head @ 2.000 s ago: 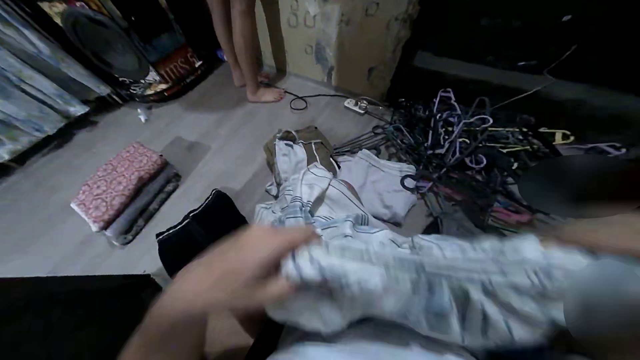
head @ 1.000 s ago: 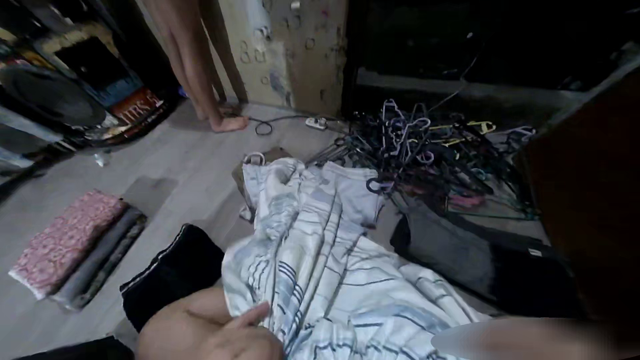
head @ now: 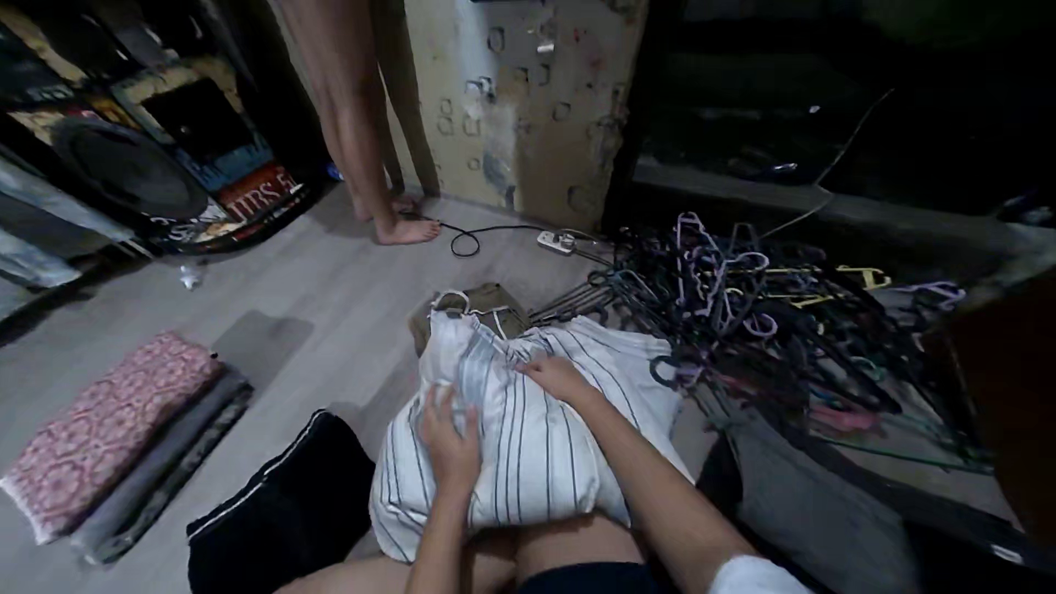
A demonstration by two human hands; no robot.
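A white garment with dark stripes (head: 528,454) is spread over my knees and the floor just ahead. My left hand (head: 451,437) lies on its left part with fingers spread. Near the garment's gathered far edge, my right hand (head: 557,377) rests on the cloth; whether its fingertips pinch the fabric is unclear. An olive-brown cloth item (head: 495,304) with a white cord lies beyond that edge. Black folded cloth (head: 285,503) with a white edge is on the floor to the left. Dark grey and black clothing (head: 825,495) lies to the right.
Folded pink patterned cloth (head: 124,421) lies beside rolled grey cloth (head: 165,470) at left. Many tangled hangers (head: 734,297) are heaped at right. A white power strip (head: 556,241) with a black cord is on the floor. Another person's bare legs (head: 355,140) stand by the wall.
The striped garment, held up and blurred at first, now lies over my knees. My right hand has moved from the lower right onto its far edge, and my left hand now rests on top of it.
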